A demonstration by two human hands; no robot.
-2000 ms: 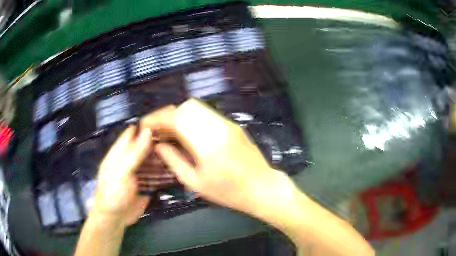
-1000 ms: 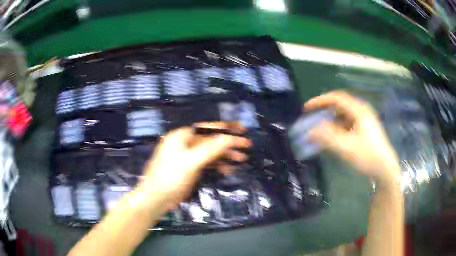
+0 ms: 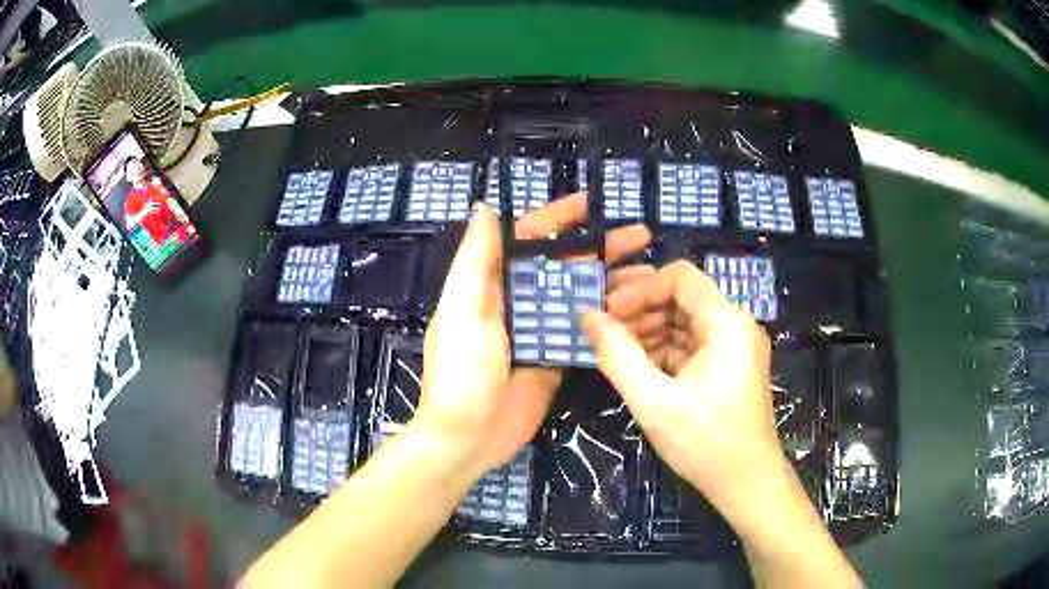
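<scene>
A black phone front housing (image 3: 554, 236) with an open screen window is held upright over the tray. A dark blue keypad (image 3: 557, 313) with pale markings lies in its lower part. My left hand (image 3: 489, 334) holds the housing from the left and behind, its fingers showing through the window. My right hand (image 3: 690, 362) is at the right edge, its thumb touching the keypad's lower right and its fingers curled beside the frame. The black blister tray (image 3: 391, 115) lies below, with keypads (image 3: 688, 193) in a back row and some in other pockets.
A beige desk fan (image 3: 124, 98) and an upright smartphone (image 3: 143, 207) stand at the left. White cut-out frames (image 3: 78, 334) lie left of the tray. A clear blister tray (image 3: 1018, 403) is at the far right. The green conveyor (image 3: 460, 44) runs behind.
My right hand has come from the right to the housing, and the keypad it carried now lies in the frame. My left hand has turned palm up. The view has shifted, showing the fan and smartphone.
</scene>
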